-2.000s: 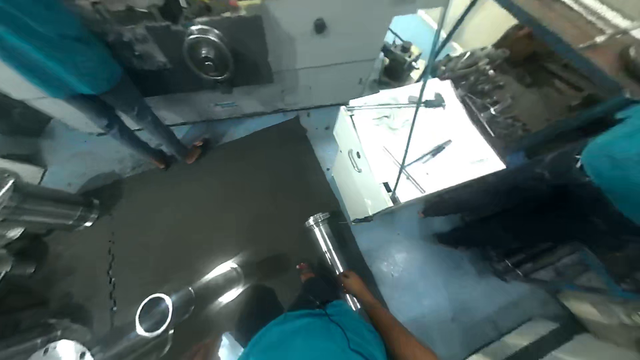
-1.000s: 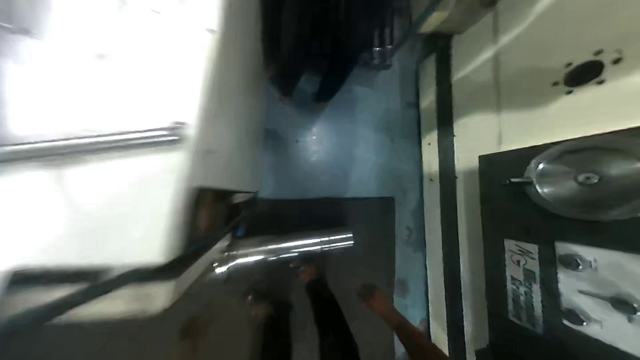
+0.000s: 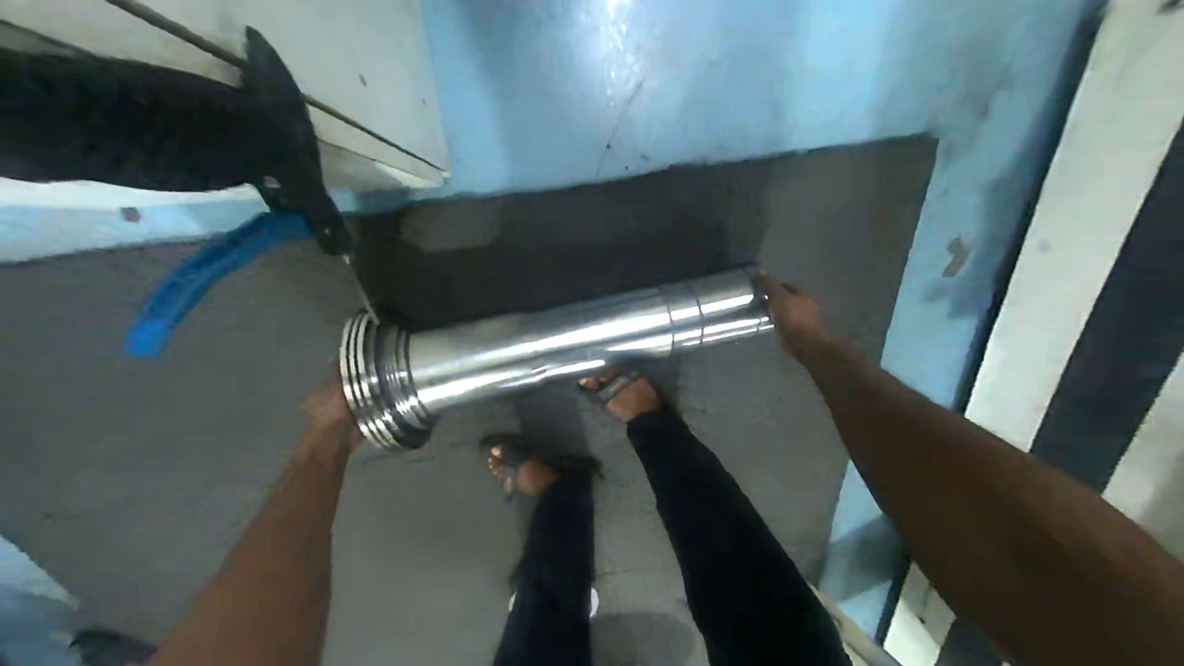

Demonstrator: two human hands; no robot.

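A long polished metal cylinder (image 3: 546,347) with a ribbed, flanged end at the left lies nearly level across the view, held between both hands. My left hand (image 3: 333,407) grips the flanged end from its outer side, its fingers largely hidden behind the rings. At the other end, my right hand (image 3: 788,313) holds the plain end, with the fingertips at the rim. Close above the flange hangs a dark tool-like fitting (image 3: 301,166) with a thin metal tip and a blue strip (image 3: 217,273); whether it touches the cylinder I cannot tell.
Grey matting (image 3: 444,564) lies underfoot, with the blue floor (image 3: 647,83) beyond it. A white cabinet corner (image 3: 388,111) stands at the upper left. Along the right runs a cream and black machine side (image 3: 1045,305). My sandalled feet (image 3: 629,393) are below the cylinder.
The view has swung strongly. Two seconds ago the cylinder stood steeply angled beside the cabinet with a hand at its lower end; now it lies across the view with a hand at each end.
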